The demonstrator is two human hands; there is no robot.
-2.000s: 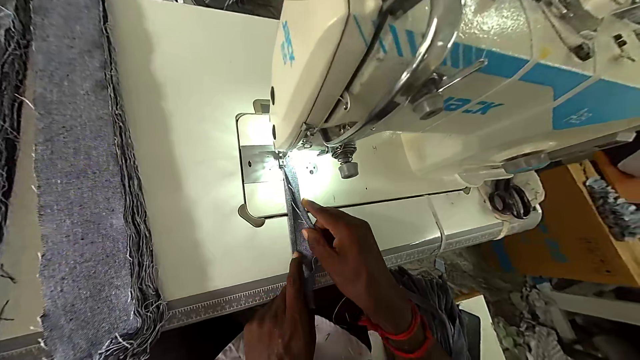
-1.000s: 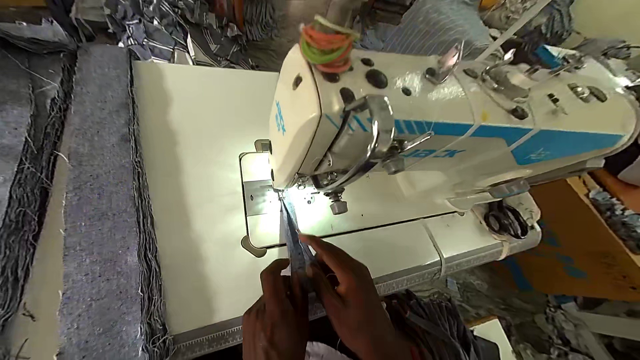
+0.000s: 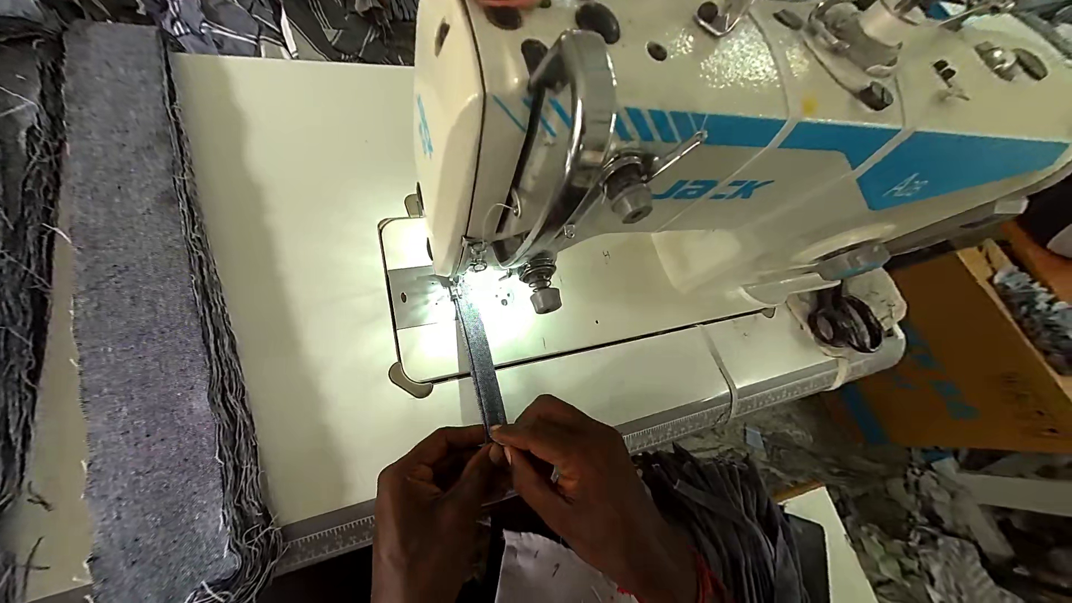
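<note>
A narrow dark fabric strip [image 3: 481, 352] runs from under the presser foot of a Jack sewing machine [image 3: 712, 167] toward me. Both of my hands pinch its near end between thumbs and fingertips, just in front of the machine bed. My left hand [image 3: 435, 502] is on the left of the strip, and my right hand [image 3: 586, 494] meets it from the right, fingertips touching. The lit needle area [image 3: 477, 289] glares, so the needle itself is hard to make out.
Stacked grey frayed-edge fabric [image 3: 142, 293] lies along the table's left. A measuring tape [image 3: 335, 536] lines the front edge. Black-handled scissors [image 3: 846, 322] rest at the machine's right end. Dark fabric pieces [image 3: 720, 502] hang near my right arm; a cardboard box [image 3: 963, 352] stands beyond.
My hands have drawn together at the strip's near end, fingertips meeting; two seconds ago the right fingers lay on the strip nearer the presser foot.
</note>
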